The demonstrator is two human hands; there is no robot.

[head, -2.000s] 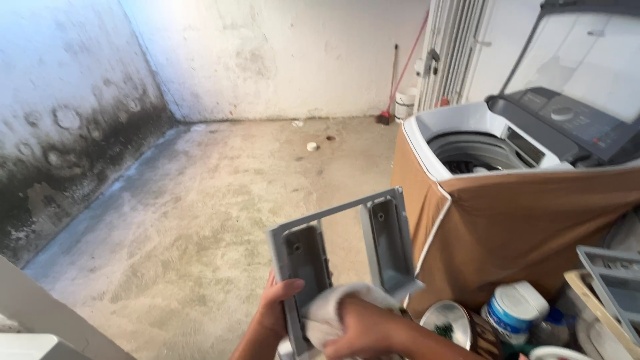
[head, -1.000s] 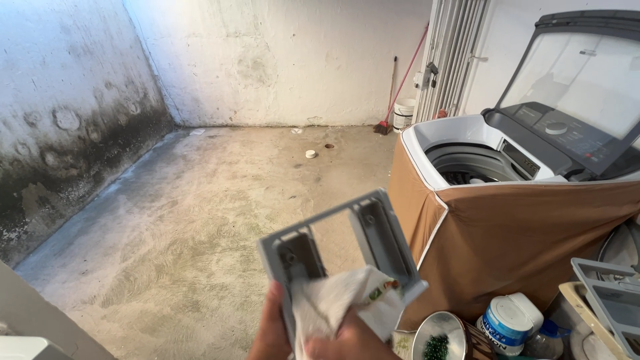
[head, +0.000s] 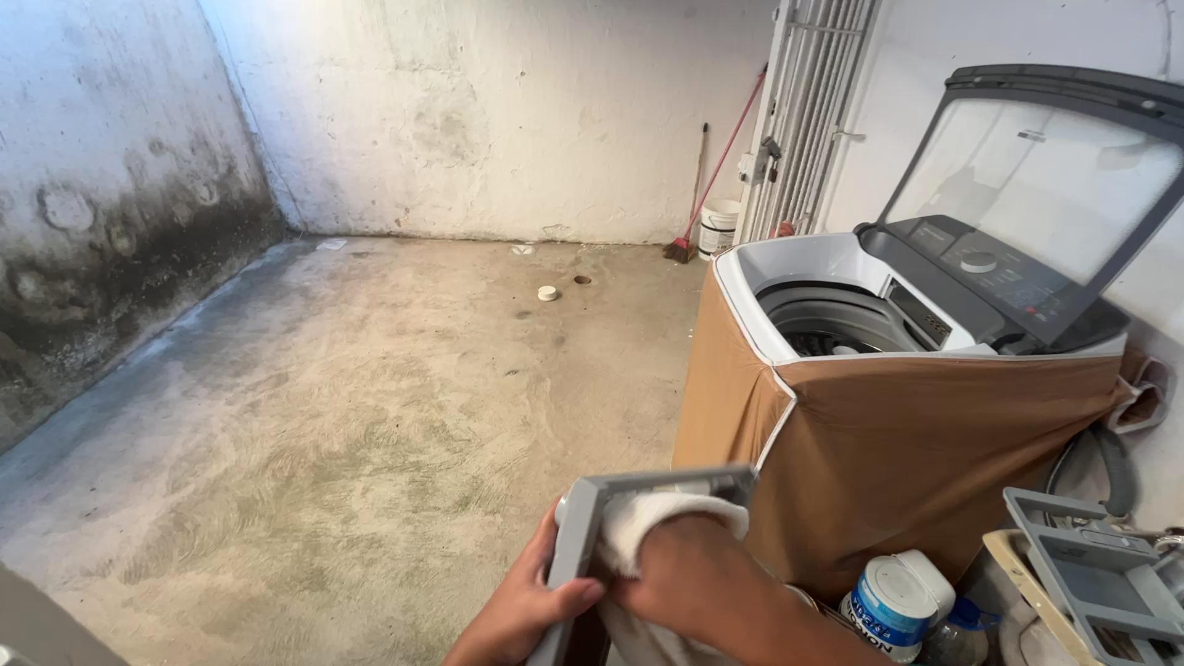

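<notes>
A grey plastic frame part point(head: 578, 532) is at the bottom centre, tilted so that its near side faces me. My left hand point(head: 541, 592) grips its left side, thumb on the near edge and fingers behind. My right hand point(head: 689, 569) is pushed inside the part with a white cloth point(head: 638, 523) bunched around it; its fingers are hidden by the cloth and the frame. To the right stands a top-loading washing machine point(head: 814, 245) with its lid point(head: 1036, 176) raised, wrapped in a brown fabric cover point(head: 906, 462).
At the lower right are a white and blue tub point(head: 893, 601), a blue-capped bottle point(head: 962, 634) and another grey plastic frame point(head: 1101, 573). A white round cap point(head: 548, 293) lies near a floor hole point(head: 582, 279). A red broom point(head: 679, 248) and white bucket point(head: 719, 227) stand by a metal gate point(head: 805, 120).
The grey frame has been tilted, so its two compartments no longer face me. My right hand, with the cloth, has moved from the frame's lower part to inside it.
</notes>
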